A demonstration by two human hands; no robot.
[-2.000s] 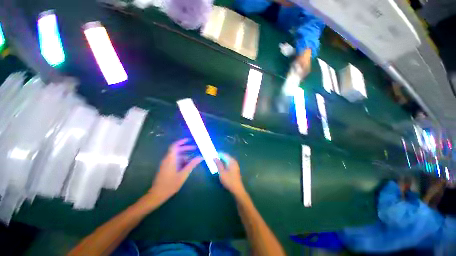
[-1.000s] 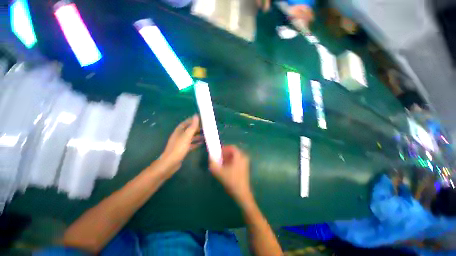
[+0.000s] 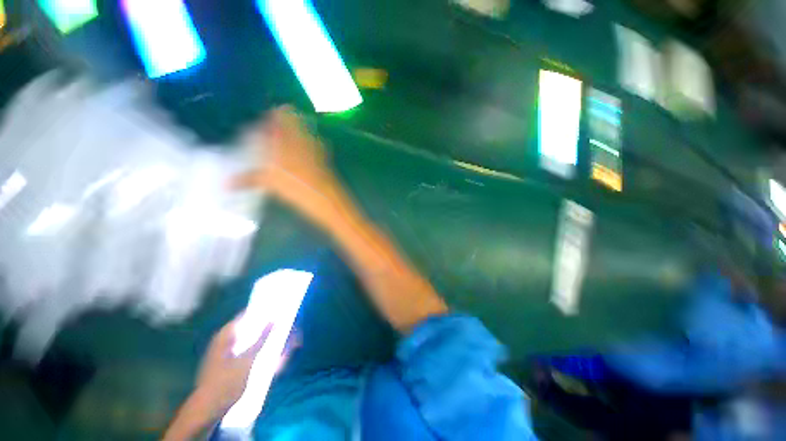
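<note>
A glowing white LED light bar [image 3: 271, 332] is tilted near my body at the lower left. My left hand [image 3: 226, 366] is closed around it. My right hand [image 3: 289, 159] is stretched across to the upper right edge of the pile of diffuser covers [image 3: 121, 215]. The pile is frosted white, overlapping and blurred. The right fingertips overlap the pile's edge; blur hides whether they grip a cover.
More lit bars [image 3: 315, 60] lie at the upper left and at the right [image 3: 559, 121]. A striped bar [image 3: 606, 142] and an unlit bar [image 3: 571, 257] lie right. A yellow tag [image 3: 371, 78] is beyond my right hand. A blue sleeve [image 3: 715, 332] shows at right.
The lit bar is now in my left hand, lower and closer to my body. My right hand has left it and crossed to the cover pile. The view has shifted and blurred.
</note>
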